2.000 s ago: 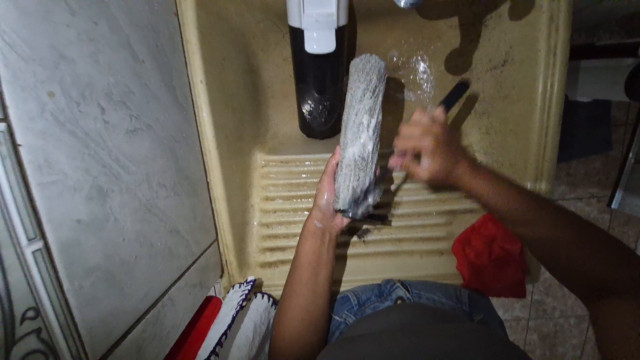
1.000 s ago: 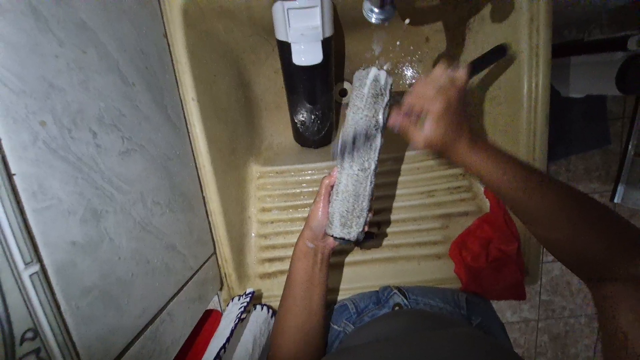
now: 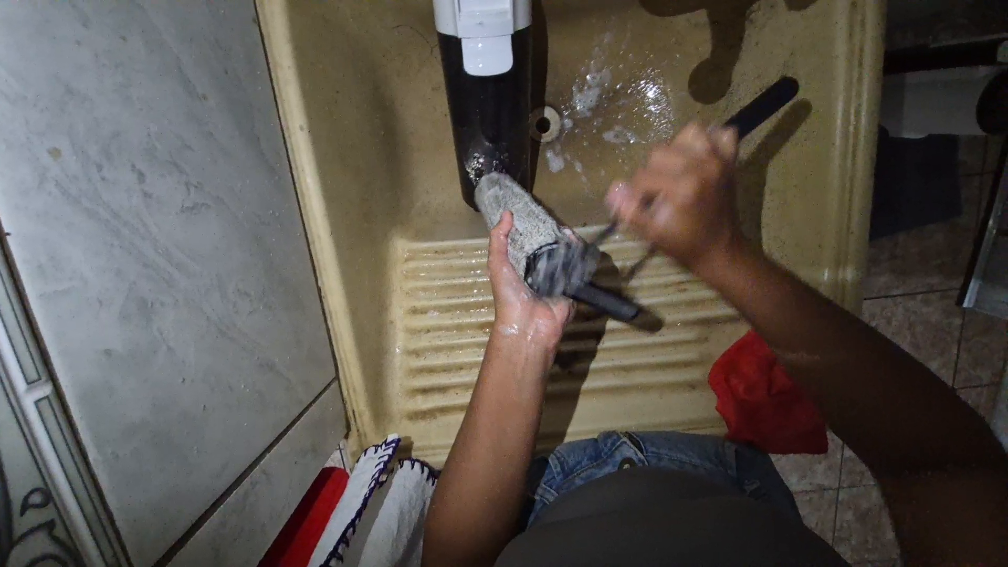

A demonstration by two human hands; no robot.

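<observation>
My left hand (image 3: 524, 291) grips a grey fuzzy roller (image 3: 516, 216), soapy and tilted, its black capped end toward me and a dark stub sticking out at the lower right. My right hand (image 3: 681, 193), blurred by motion, holds a brush by its black handle (image 3: 760, 106). The brush's blurred head (image 3: 571, 268) is at the roller's capped end. The roller's far end overlaps the lower part of a black and white container (image 3: 492, 118) in the laundry sink. The brush's bristles cannot be made out.
The yellowish sink has a ribbed washboard (image 3: 465, 346), a drain hole (image 3: 544, 124) and suds (image 3: 591, 94). A red cloth (image 3: 760, 394) hangs over its near right edge. White cloths with dark stitching (image 3: 362, 488) lie at the lower left, beside a tiled wall (image 3: 157, 197).
The roller has turned from nearly upright in the view to a slant, its capped end now facing me. The brush has moved from the roller's side to that end.
</observation>
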